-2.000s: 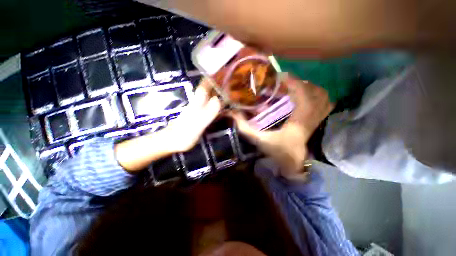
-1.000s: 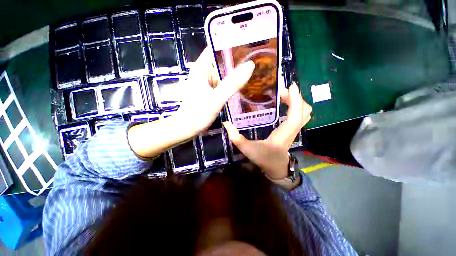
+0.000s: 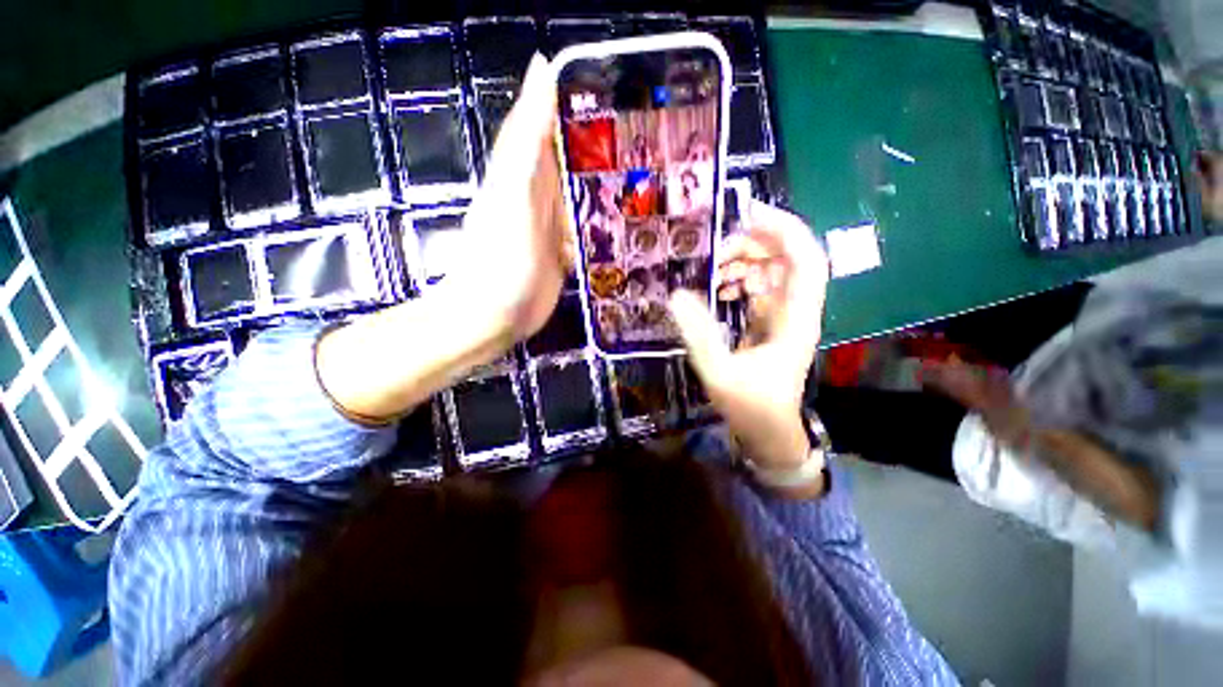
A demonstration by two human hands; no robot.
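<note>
A smartphone (image 3: 647, 201) with a light edge is held upright over the glossy black parts tray (image 3: 150, 289). Its lit screen shows a grid of small pictures. My left hand (image 3: 520, 222) holds the phone along its left edge, its fingers partly hidden behind it. My right hand (image 3: 767, 322) is at the phone's lower right, with the thumb over the lower screen and the other fingers curled beside the right edge. The tray's pockets hold dark rectangular panels (image 3: 343, 132), some with strong glare. The phone and my hands hide part of the tray.
A white ladder-like empty sheet (image 3: 54, 352) lies at the left on the green bench top (image 3: 872, 134). A small white square (image 3: 853, 250) lies right of the tray. Another filled tray (image 3: 1084, 148) is at the far right. A person's arm (image 3: 1060, 450) is at the right. A blue stool (image 3: 51, 604) is lower left.
The phone's screen has changed from one large food picture to a grid. My left hand has moved from over the screen to the left edge; my right thumb has come over the screen. Another tray appears.
</note>
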